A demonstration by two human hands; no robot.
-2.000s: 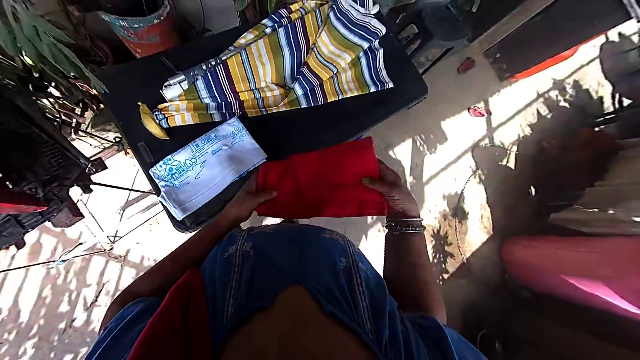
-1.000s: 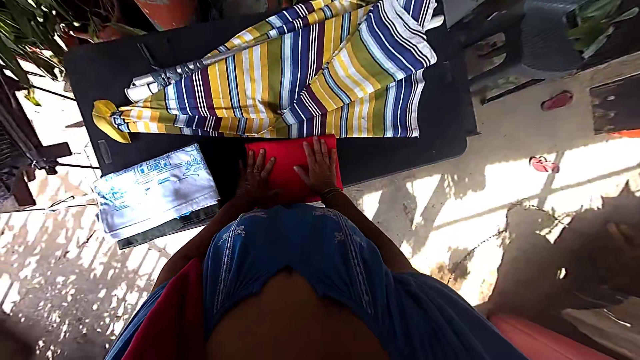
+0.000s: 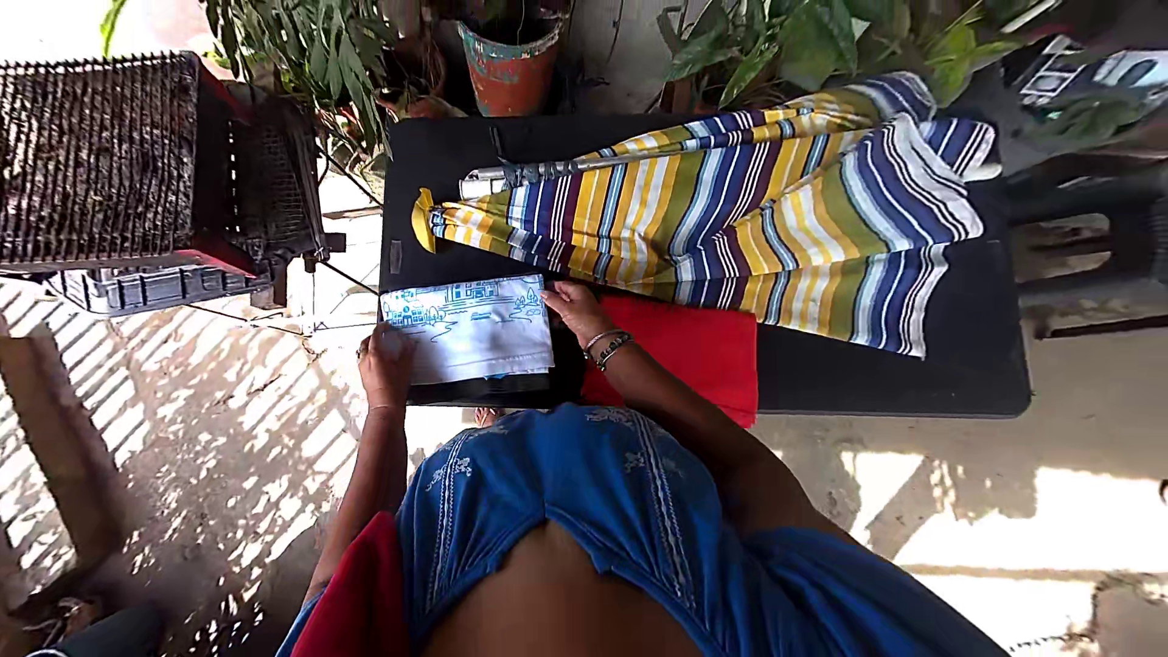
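Observation:
A folded white cloth with blue line drawings lies at the near left of a black table. My left hand grips its left edge, and my right hand has the upper right corner between thumb and fingers. Under my right forearm and to its right rests a folded red cloth, partly hidden by the arm. A striped cloth in yellow, blue, white and green spreads loosely across the far side, overlapping the red cloth's far edge. Its gathered left end has a yellow tip, near a metal rod.
Behind the table stand a worn red plant pot and leafy plants. A dark ribbed rack or crate is at the left, above a grey plastic crate. A dark plastic chair is beside the table's right end.
Both hands have left the red cloth, which was held two seconds ago and pressed on the table one second ago, and moved left to the white cloth. The view has shifted.

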